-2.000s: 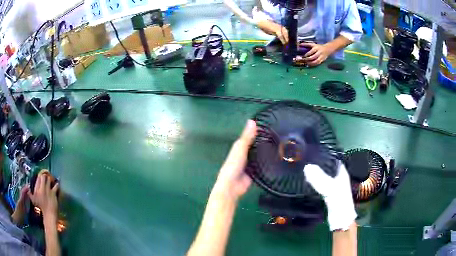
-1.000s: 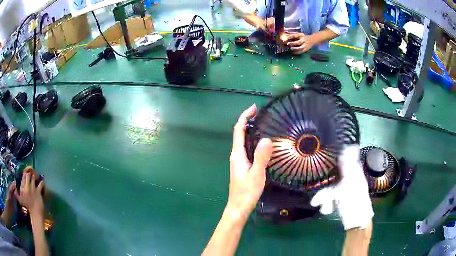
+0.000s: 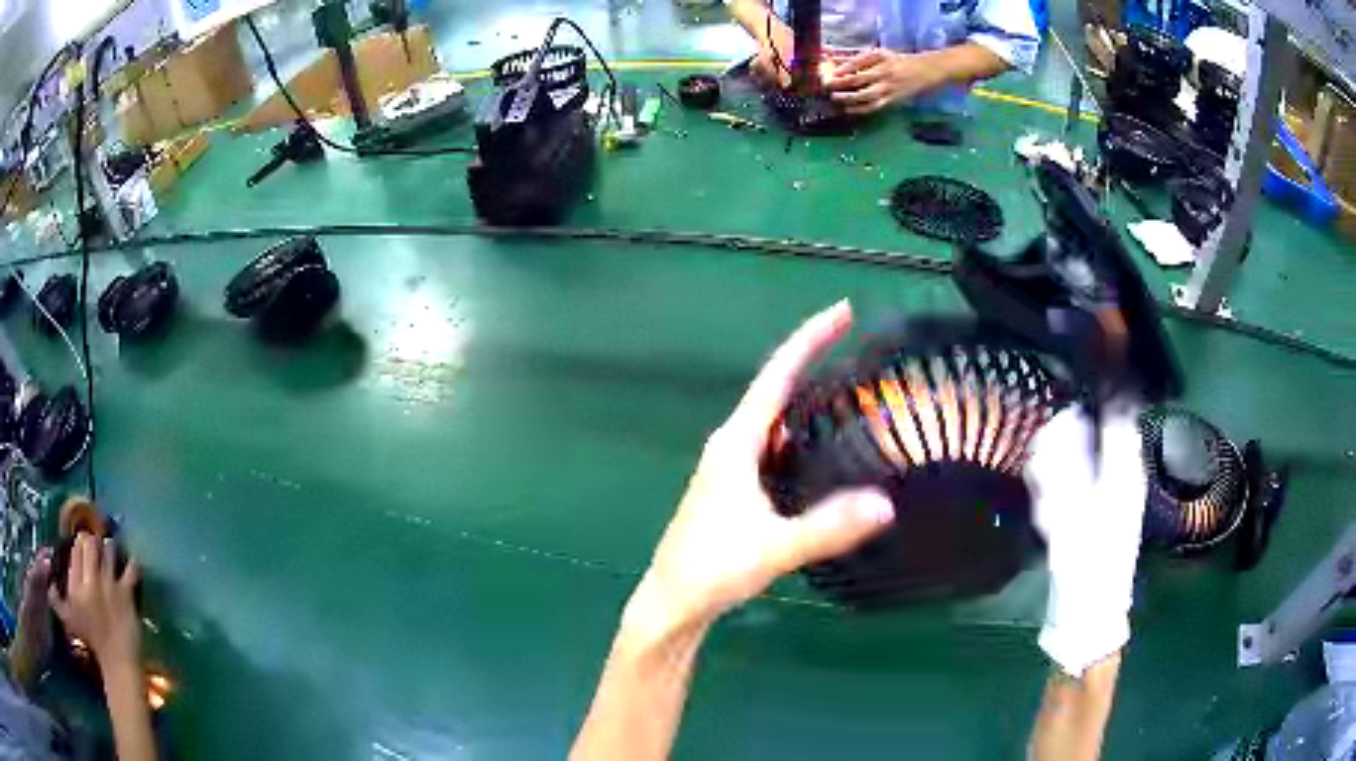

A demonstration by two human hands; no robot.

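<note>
A black desk fan [image 3: 952, 513] is between my hands above the green bench, its smooth dark rear disc and slatted rim towards me, with orange light behind the slats. Its flat black base [image 3: 1108, 290] stands up at the upper right of the head. My bare left hand [image 3: 759, 491] holds the left side of the head, thumb across the slats. My white-gloved right hand [image 3: 1089, 520] is at the right side, by the joint of head and base; its fingertips are hidden or blurred. A second fan [image 3: 1197, 468] lies to the right.
Several black fans [image 3: 283, 283] lie at the left. A cable [image 3: 625, 235] runs along the bench. Beyond it are a loose grille [image 3: 947, 210] and a black boxy item [image 3: 528, 156]. A person's hands [image 3: 877, 78] work opposite, and another person's hand [image 3: 97, 595] is at lower left. A metal post [image 3: 1242, 164] stands right.
The held fan has turned over: the front grille with its copper ring faced me, now the rear disc does. The base has swung from below the head to the upper right.
</note>
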